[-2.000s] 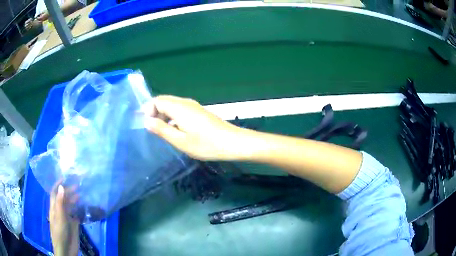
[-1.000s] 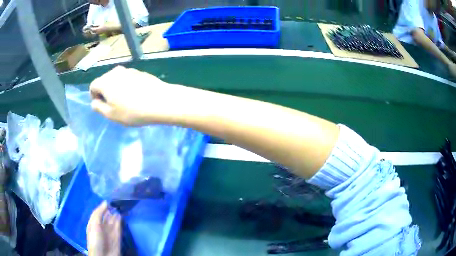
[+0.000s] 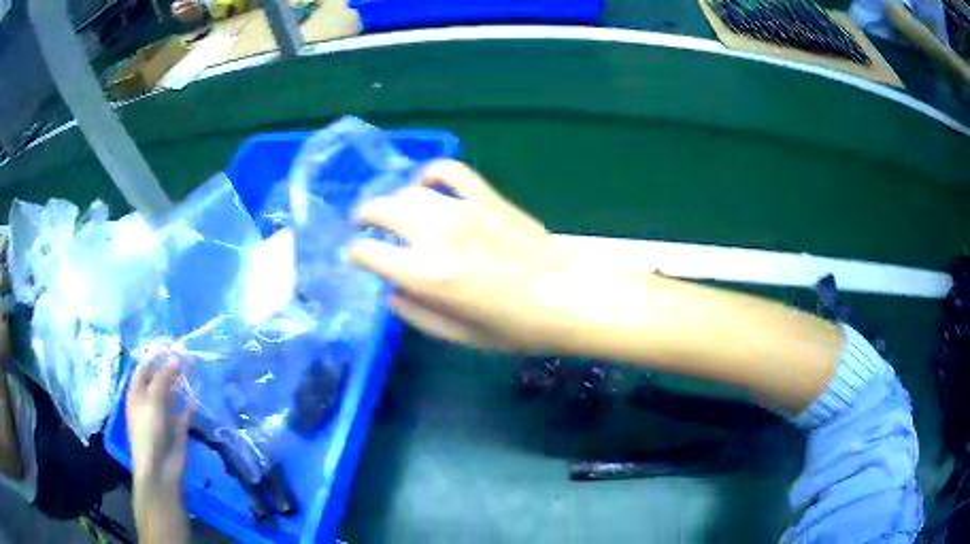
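A clear crinkled plastic bag [image 3: 250, 319] spans the near blue bin [image 3: 356, 425], with dark parts showing in its lower part. My right hand [image 3: 441, 250] is at the bag's upper right edge, slightly blurred, fingers bent onto the film. My left hand [image 3: 160, 398] is at the bag's lower left, its fingertips on the film. Some black parts [image 3: 261, 494] lie in the bin under the bag's lower end.
Small black parts [image 3: 569, 377] and a black housing [image 3: 628, 469] lie on the green surface, partly behind my right forearm. Other clear bags [image 3: 80, 308] hang at left. A white strip [image 3: 723, 264] borders the belt. A blue bin [image 3: 479, 11] and a tray of dark parts [image 3: 798, 32] stand across.
My right hand has moved right and a little down. The bag now spreads wider between both hands. My left hand has moved left and up. The camera view has shifted.
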